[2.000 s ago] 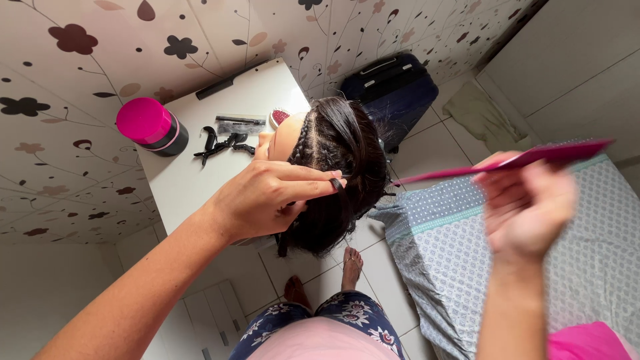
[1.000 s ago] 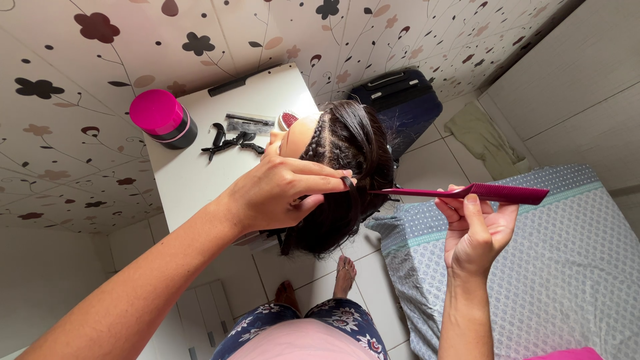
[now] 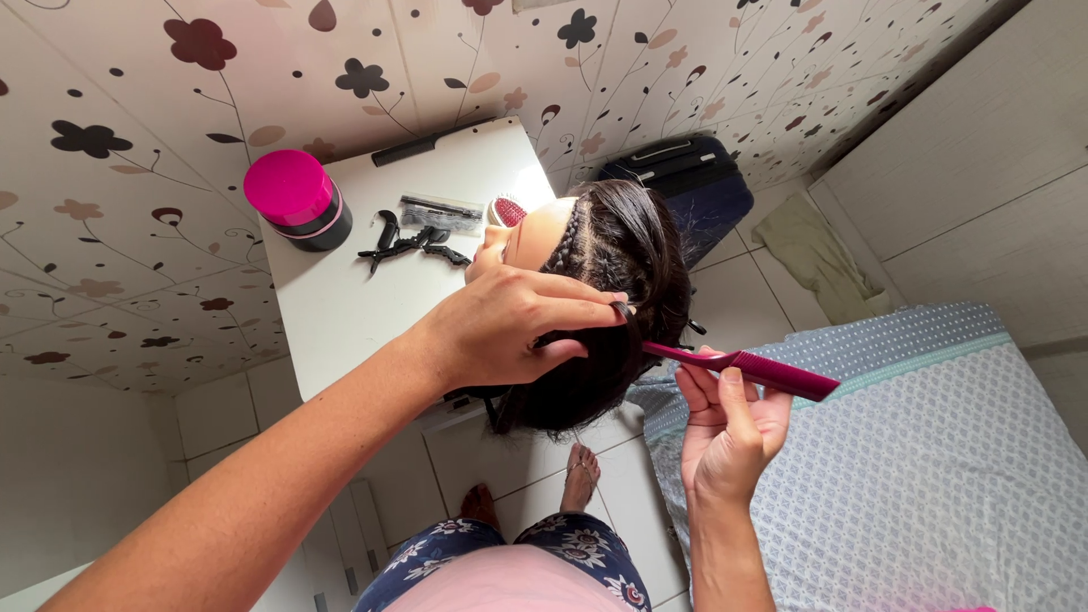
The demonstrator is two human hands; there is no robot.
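A head with dark hair (image 3: 629, 246), seemingly a mannequin head, faces left at the white table, with a thin braid (image 3: 571, 242) along its hairline. My left hand (image 3: 527, 323) lies over the side of the head, a strand of hair pinched between its fingertips. In my right hand (image 3: 731, 425) is a magenta rat-tail comb (image 3: 778, 374); its teeth end points right and its thin tail reaches into the hair just right of my left fingertips. The tip of the tail is hidden in the hair.
On the white table (image 3: 327, 340) are black hair clips (image 3: 412, 246), a clear packet (image 3: 442, 212), a red-padded brush (image 3: 507, 211), a black comb (image 3: 425, 146) and a pink-lidded jar (image 3: 297, 200). A dark suitcase (image 3: 705, 187) stands behind; a bed with patterned cover (image 3: 892, 450) is at right.
Two seconds ago the comb was raised away from the hair at the right; my right hand has brought its tail to the head. My left hand stays at the hair.
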